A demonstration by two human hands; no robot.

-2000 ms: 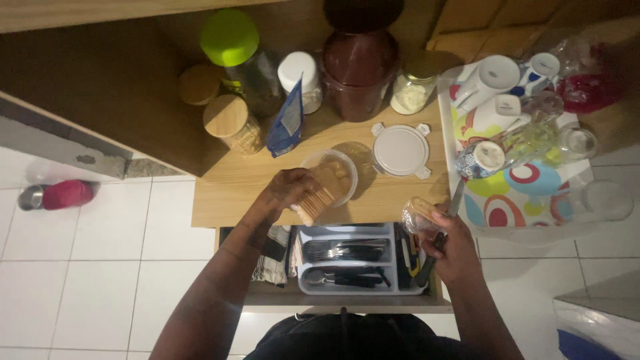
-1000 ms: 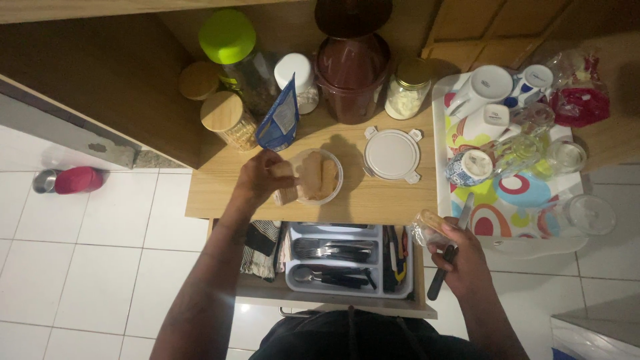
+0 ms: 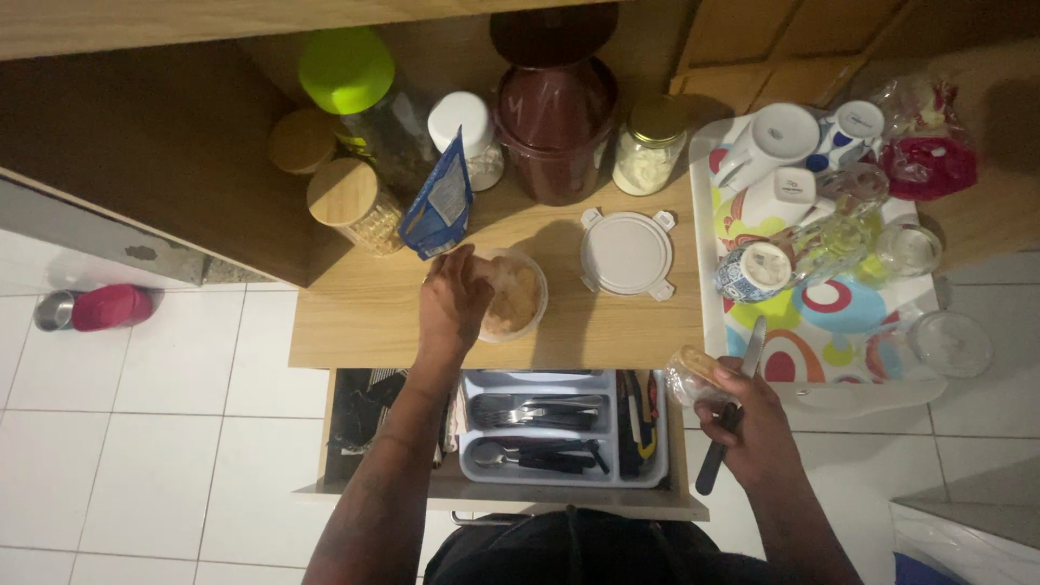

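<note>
My left hand [image 3: 455,305] is at the left rim of a round clear plastic container [image 3: 543,313], its fingers bent downward. The container holds pale tan food pieces [image 3: 512,292]. Whether the fingers grip a piece or the rim is hidden. In my right hand [image 3: 751,426], beyond the front edge of the wooden surface, are a table knife [image 3: 757,345] with a black handle and a small clear package [image 3: 691,378] with a tan top. The knife blade points up and away. A round white lid [image 3: 626,252] with clip tabs lies right of the container.
A blue pouch [image 3: 440,207] stands behind my left hand, near jars [image 3: 357,203] and a brown canister [image 3: 556,122]. At right, a patterned tray [image 3: 821,321] bears upturned mugs and glasses. Below the wooden surface, an open drawer holds a cutlery tray [image 3: 536,479].
My left hand was over the container with a ridged tan piece two seconds ago, then left of it with pale pieces at the fingers; now it is at the left rim. The right hand keeps its hold.
</note>
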